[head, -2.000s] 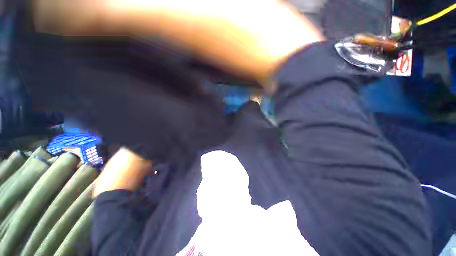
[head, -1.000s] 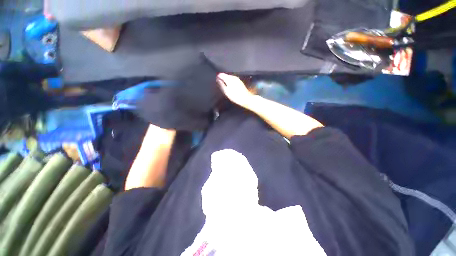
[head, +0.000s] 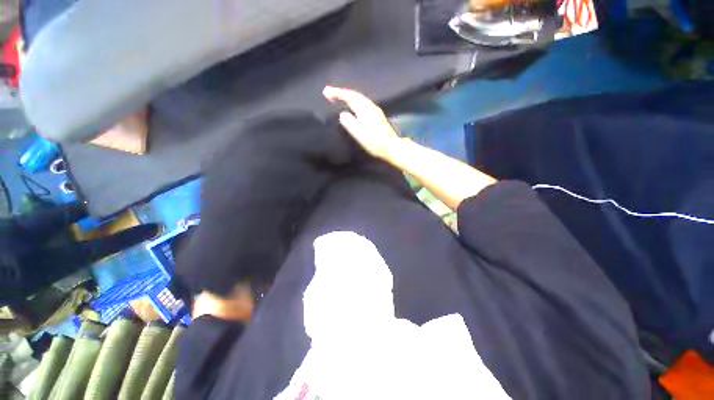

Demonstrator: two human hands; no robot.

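Observation:
A black garment [head: 258, 172] hangs in front of me, from the table's front edge down towards my lap. My left hand [head: 225, 305] shows only as a strip at the wrist, lower left; the garment covers its fingers, so its grip is hidden. My right hand [head: 366, 125] is at the garment's upper right edge, over the front of the table, with thumb and fingers apart and nothing seen between them.
A grey padded board [head: 156, 62] lies across the dark table [head: 188, 156]. A steam iron [head: 501, 27] stands on a dark pad at upper right. Olive-green rolls [head: 117, 355] and blue crates [head: 129, 289] are at lower left. Dark blue cloth [head: 595, 164] with a white cord is at right.
The view has turned, so the board now slants and the iron sits nearer the top edge. The garment is spread larger across the table edge. My left hand is lower and my right fingers have opened.

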